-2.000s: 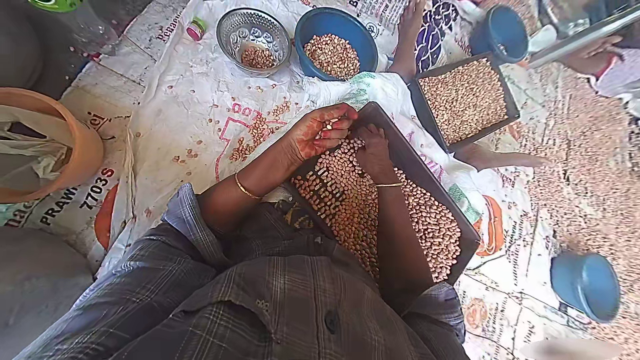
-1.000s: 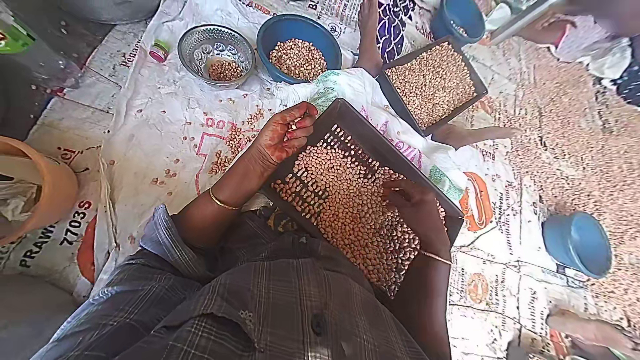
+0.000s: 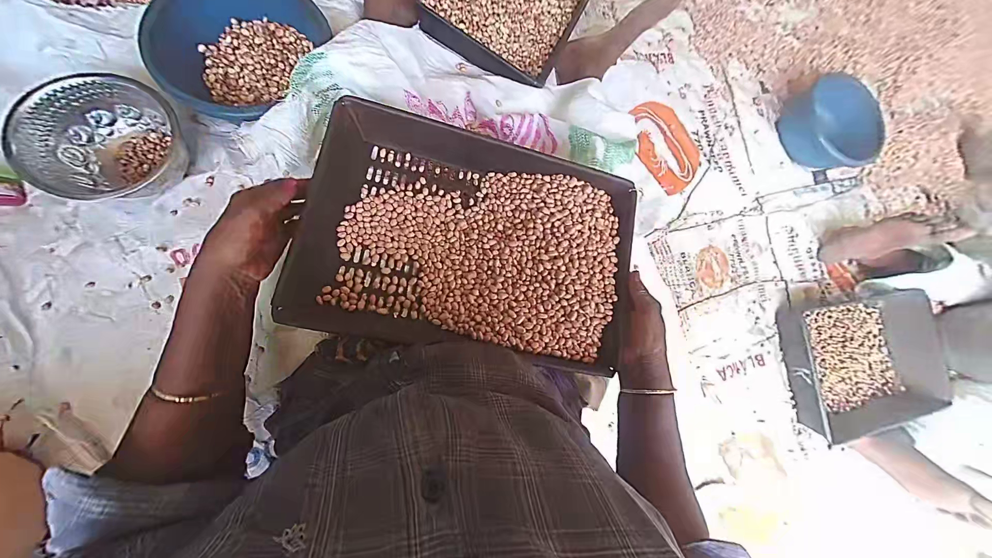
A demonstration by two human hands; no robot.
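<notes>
A dark rectangular slotted tray (image 3: 310, 248) is held before my lap, with many reddish-brown shelled nuts or beans (image 3: 527, 256) spread in it, thickest toward the right. Slots show through at its left part. My left hand (image 3: 252, 229) grips the tray's left end, its fingertips partly hidden at the rim. At the right end, my right hand (image 3: 645, 322) holds the tray's edge, with most fingers hidden behind or under it.
Upper left are a perforated metal bowl (image 3: 50, 132) and a blue basin (image 3: 167, 58), both holding nuts or beans. Another filled tray (image 3: 535, 74) is beyond mine, near a person's bare leg. At right are a blue tub (image 3: 825, 120) and a grey tray (image 3: 914, 356) beside other people's limbs.
My left hand has come from above the tray's corner to its left end. My right hand has left the nuts or beans and taken the right end. The view has shifted.
</notes>
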